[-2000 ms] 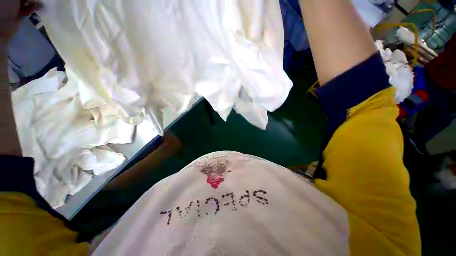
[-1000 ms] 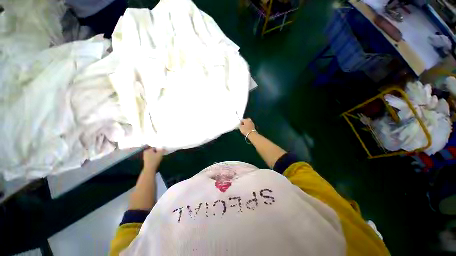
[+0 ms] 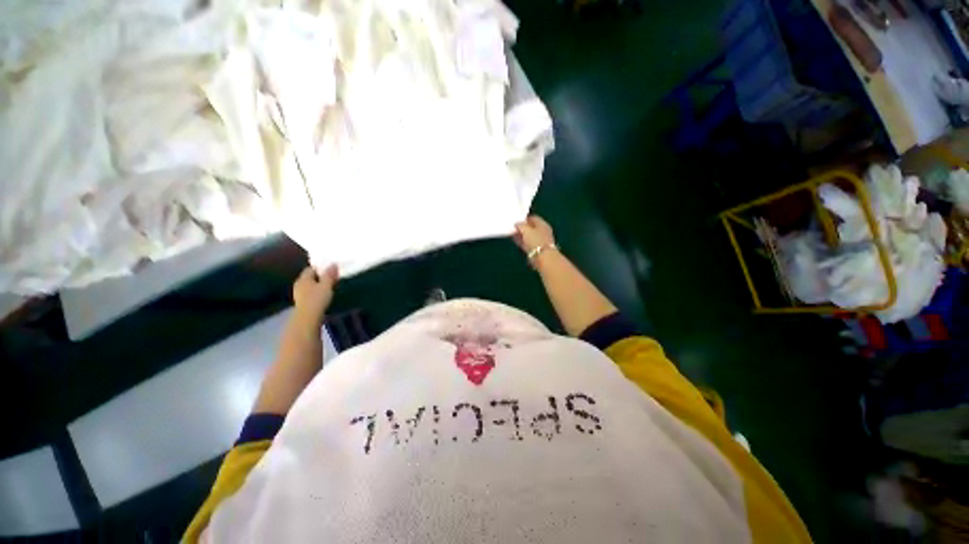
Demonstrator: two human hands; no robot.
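Observation:
A white garment (image 3: 414,170) is spread flat at the right end of the pale table, over other white cloth. My left hand (image 3: 316,285) is shut on its near left corner. My right hand (image 3: 533,234) is shut on its near right corner. The near edge is stretched between both hands, over the table's end. The cloth is overexposed, so its details are hard to see. A loose, crumpled white garment pile (image 3: 128,128) covers the table to the left.
A yellow-framed trolley (image 3: 754,260) heaped with white cloth (image 3: 887,250) stands at the right. A blue crate (image 3: 781,69) and a work table (image 3: 903,85) are at the upper right. A pale lower surface (image 3: 170,414) lies at the lower left.
The garment, first lifted high and then billowing out over the pile, now lies flatter. Since the previous frame my hands have risen slightly in view, still holding its near edge.

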